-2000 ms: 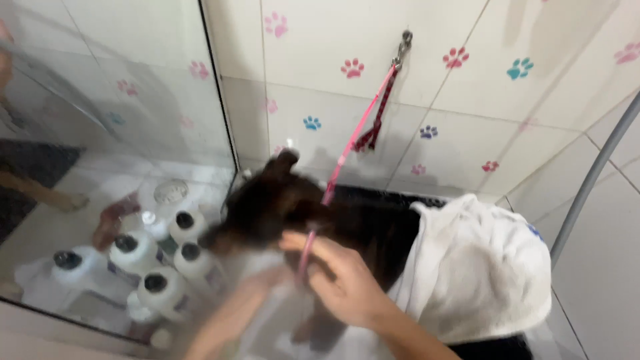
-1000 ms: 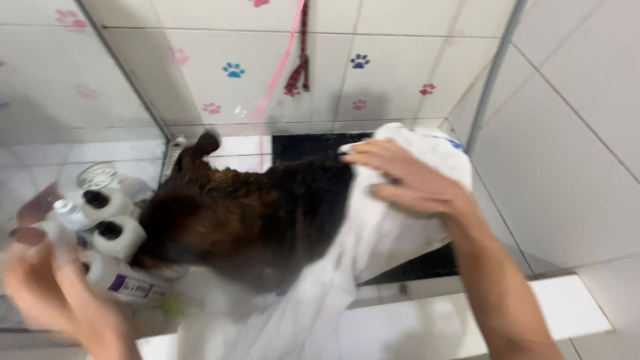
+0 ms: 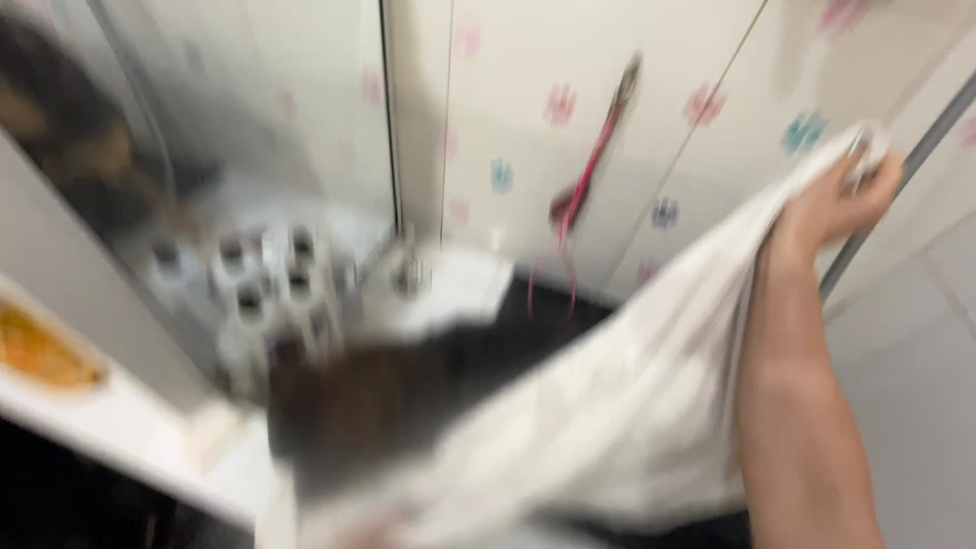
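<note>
A white towel (image 3: 602,396) is stretched diagonally over the back part of a dark, brown-headed dog (image 3: 366,389), which is badly blurred. High at the right, my right hand (image 3: 846,191) grips one raised end of the towel. My left hand (image 3: 374,534) shows only as a blur at the bottom edge, against the towel's lower end; its fingers cannot be made out. On the tiled wall behind the dog, a pink and red leash (image 3: 595,164) hangs from a metal clip, its thin pink loop dangling below.
Several white bottles with black caps (image 3: 248,301) stand left of the dog, beside a glass panel (image 3: 267,114). A black mat (image 3: 534,305) lies beneath the dog. A grey hose (image 3: 938,130) runs down the right wall. An orange object (image 3: 46,351) rests on a white ledge at the left.
My right hand has gone from resting on the towel to lifting its end up. The towel is now pulled taut. The pink leash was at the dog's neck at first and now dangles by the wall.
</note>
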